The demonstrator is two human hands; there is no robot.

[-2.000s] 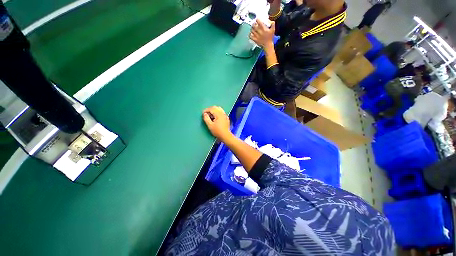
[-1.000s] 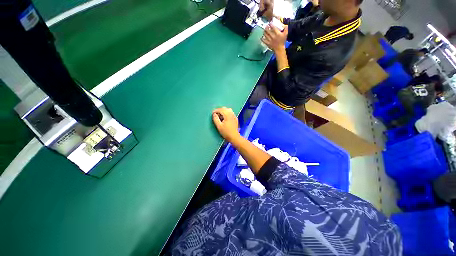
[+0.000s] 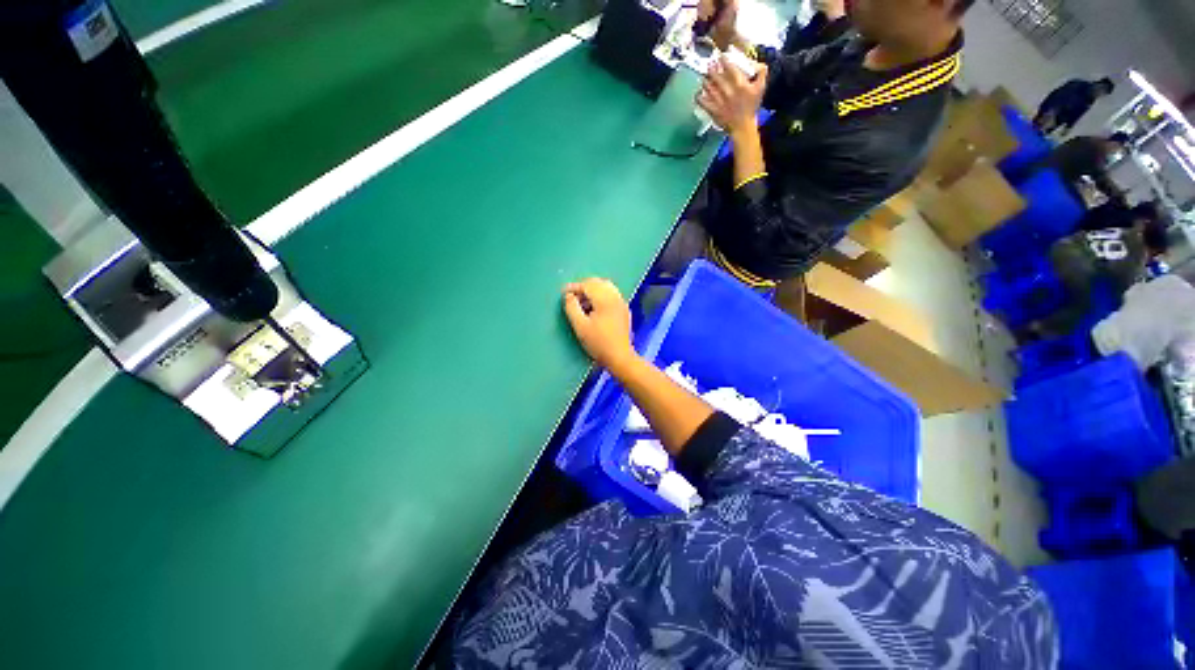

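My right hand rests at the bench's front edge, its fingers curled in, with no part seen in it. My left hand is out of the picture. The electric screwdriver, a thick black cylinder, hangs at the left with its thin bit over the front plate of the silver-grey screw feeder. The feeder stands on the green bench. A blue parts bin beside my forearm holds several white pieces.
A neighbouring person in a black jacket holds a white unit beside a black screw feeder. A thin black cable lies near the bench edge. Open cardboard boxes and blue totes stand on the floor at the right.
The whole view has shifted, so the bench, feeder and bin sit further right in the picture. My right hand stays curled at the bench edge. The neighbour's hands have moved slightly around the white unit.
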